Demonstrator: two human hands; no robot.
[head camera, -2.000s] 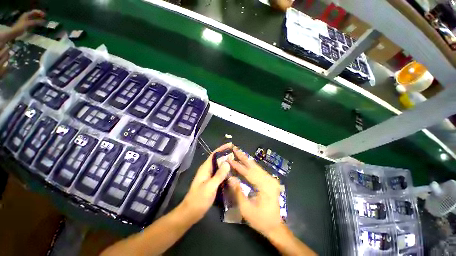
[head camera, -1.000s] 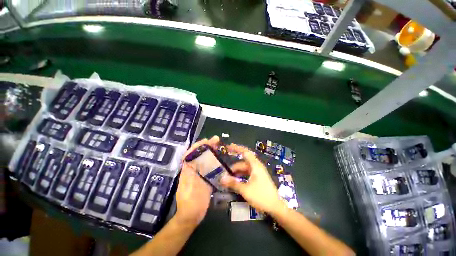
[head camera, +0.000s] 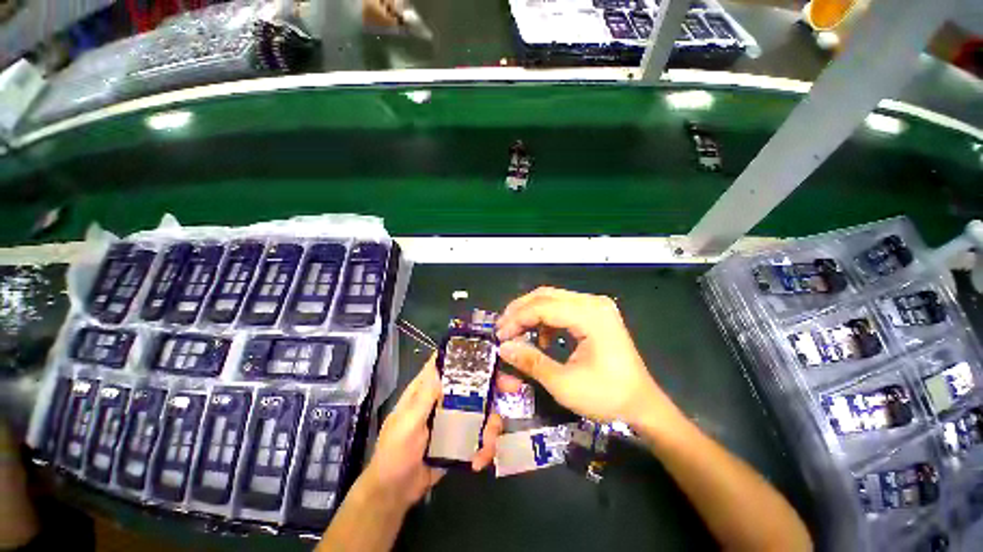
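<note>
A part-assembled phone (head camera: 464, 401) stands out in front of me, its dark housing holding a board with shiny metal parts, a blue strip and a pale lower end. My left hand (head camera: 415, 431) holds it from below and by its sides. My right hand (head camera: 577, 350) is at its upper right edge, thumb and forefinger close together there; whether they pinch a small part is hidden. A board with a pale screen (head camera: 531, 450) lies on the bench just right of the phone. Another board (head camera: 593, 442) lies beside it, partly near my right wrist.
A housing tray (head camera: 239, 386) with rows of dark housings is at left. Tweezers (head camera: 416, 333) lie beside it. Stacked clear board trays (head camera: 755, 323) are at right. Beyond runs the green conveyor belt (head camera: 356, 173) with phones on it, under a white post (head camera: 798, 129).
The view has shifted. The phone has turned from showing its screen face to showing its board side upright. My right hand has moved from its lower edge to its upper right edge.
</note>
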